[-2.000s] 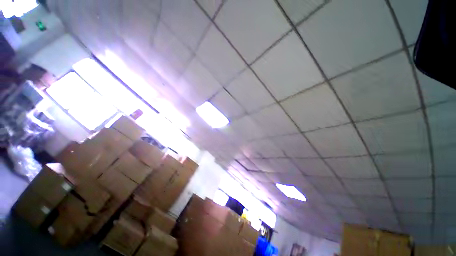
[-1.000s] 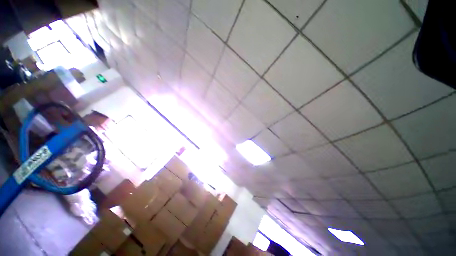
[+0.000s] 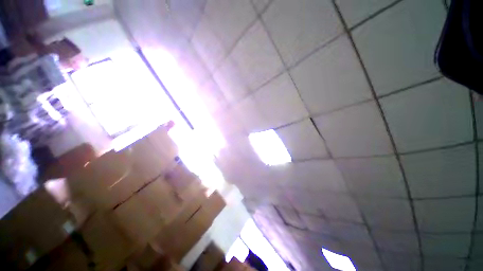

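No hand is in view. Stacked brown cardboard cartons [image 3: 143,196] fill the lower left of the tilted head view, nearest in front of me. A carton with a small white label [image 3: 37,222] stands at the lower left edge of the stack. Details are blurred. Where my hands are and what they hold cannot be seen.
Wrapped bundles [image 3: 32,90] and crumpled clear film [image 3: 18,164] lie at the left. Bright windows [image 3: 116,95] are behind the cartons. Tiled ceiling [image 3: 339,127] with panel lights [image 3: 270,147] fills the right. A dark, unclear shape [image 3: 463,47] cuts into the upper right edge.
The blue pallet truck handle seen at the left one second ago is out of view. The carton stack now looks larger and nearer, and the view has shifted.
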